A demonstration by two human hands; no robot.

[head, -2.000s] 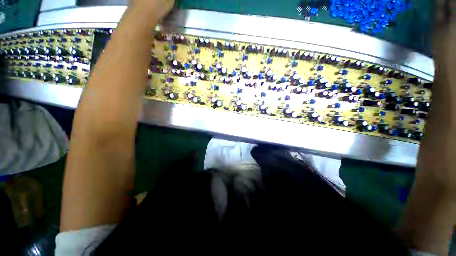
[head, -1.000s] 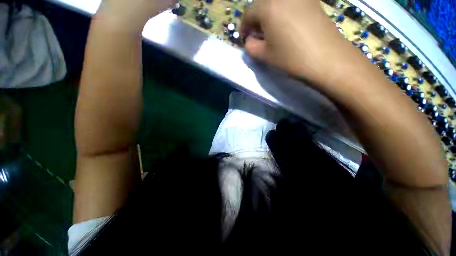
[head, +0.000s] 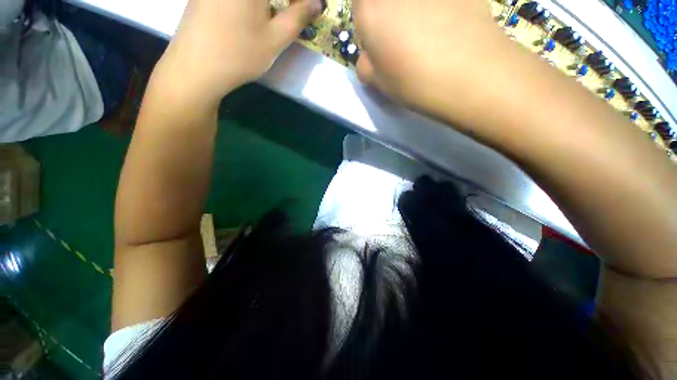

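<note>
The circuit board panel [head: 553, 43], tan-yellow and crowded with small dark, silver-topped and blue parts, runs along the upper edge and down the right. My left hand [head: 249, 41] is over the near rail at the top, cut off by the picture's edge, its thumb and a finger reaching onto the board. My right hand [head: 393, 44] is over the board just right of it, back upward, also cut off at the top. Its fingertips are mostly hidden. Whether either hand holds a part cannot be seen.
The silver conveyor rail [head: 326, 93] slants below my hands, with the far rail [head: 620, 44] beyond. Blue components [head: 661, 26] lie heaped at the upper right. Another person's pale clothing [head: 48, 82] is at the left. A cardboard box [head: 18, 184] stands on the green floor.
My view has tilted down and the board has shifted up. My right hand has come in from the right beside my left. Since one second ago, more of my left hand shows, on the board's near edge.
</note>
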